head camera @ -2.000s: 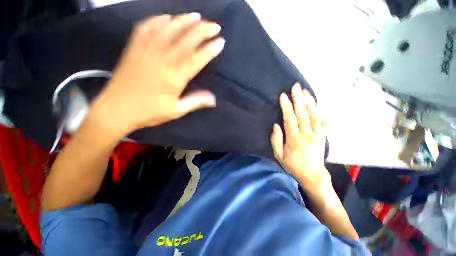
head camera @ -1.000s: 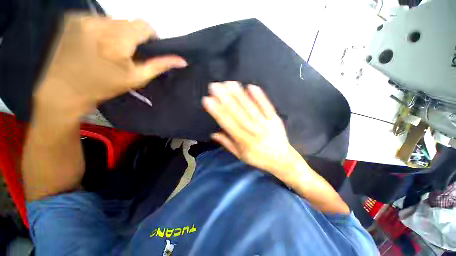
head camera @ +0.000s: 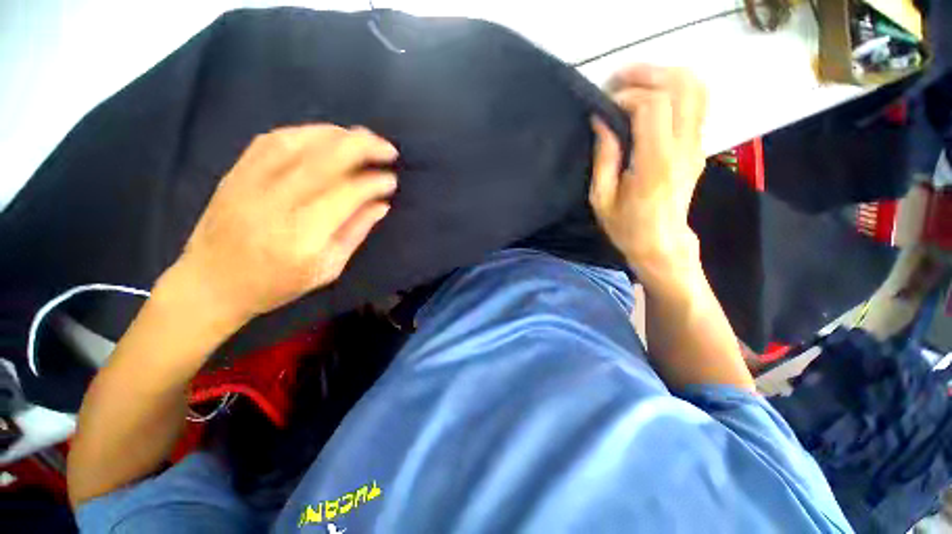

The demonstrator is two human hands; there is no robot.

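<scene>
The black garment piece (head camera: pixel 470 115) lies spread over the white table, its near edge against my body. A curved white piping line (head camera: pixel 78 291) shows on it at the left, and a short pale thread (head camera: pixel 385 35) lies near its far edge. My left hand (head camera: pixel 303 209) rests on the fabric with bent fingers; whether it grips any cloth cannot be told. My right hand (head camera: pixel 649 156) holds the right edge of the black piece between thumb and fingers.
The white table (head camera: pixel 772 94) shows at the right. An open small parts box (head camera: pixel 877 42) stands at the top right. A red plastic crate (head camera: pixel 251 378) is below the table at the lower left. Red crates and dark fabric (head camera: pixel 799 256) lie at the right. Part of a person's arm (head camera: pixel 906 276) shows at the far right.
The view has turned and the sewing machine head has left it. My right hand has moved right to the fabric's edge and taken hold. The black piece now spreads wider to the left.
</scene>
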